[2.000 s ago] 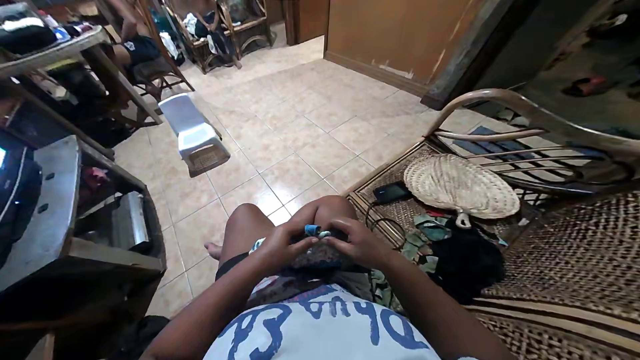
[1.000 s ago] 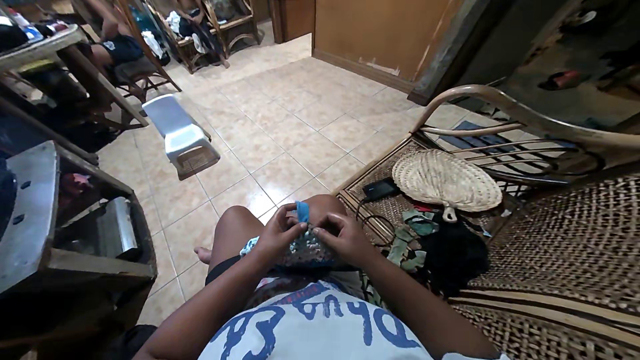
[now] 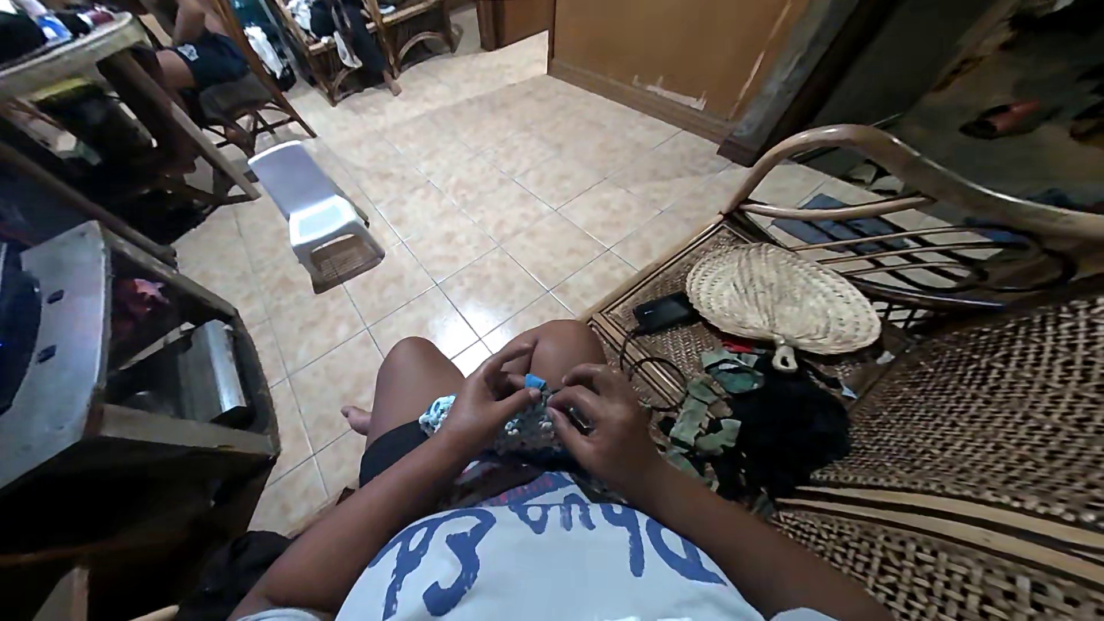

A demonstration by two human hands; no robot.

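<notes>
My left hand (image 3: 493, 398) pinches a small blue strip of fabric (image 3: 535, 382) between thumb and fingers above my lap. Close beside it, my right hand (image 3: 601, 420) has its thumb and forefinger closed at the edge of a knotted, light blue and grey textile piece (image 3: 528, 429). This piece lies across my lap, partly hidden by both hands. Whether the right fingertips hold a separate strip or the textile itself is too small to tell. Green fabric scraps (image 3: 703, 418) and a black cloth heap (image 3: 789, 423) lie on the woven seat to the right.
A woven hand fan (image 3: 780, 297) and a black phone-like item (image 3: 662, 312) rest on the rattan bench (image 3: 975, 405). A white plastic stool (image 3: 323, 216) stands on the tiled floor. A wooden cabinet (image 3: 185, 429) is at left. Another person (image 3: 194, 65) sits near a table at upper left.
The blue strip stood up visibly between my hands one second ago; now only a short bit shows at the left fingertips. My right hand's fingers have shifted at the textile's edge.
</notes>
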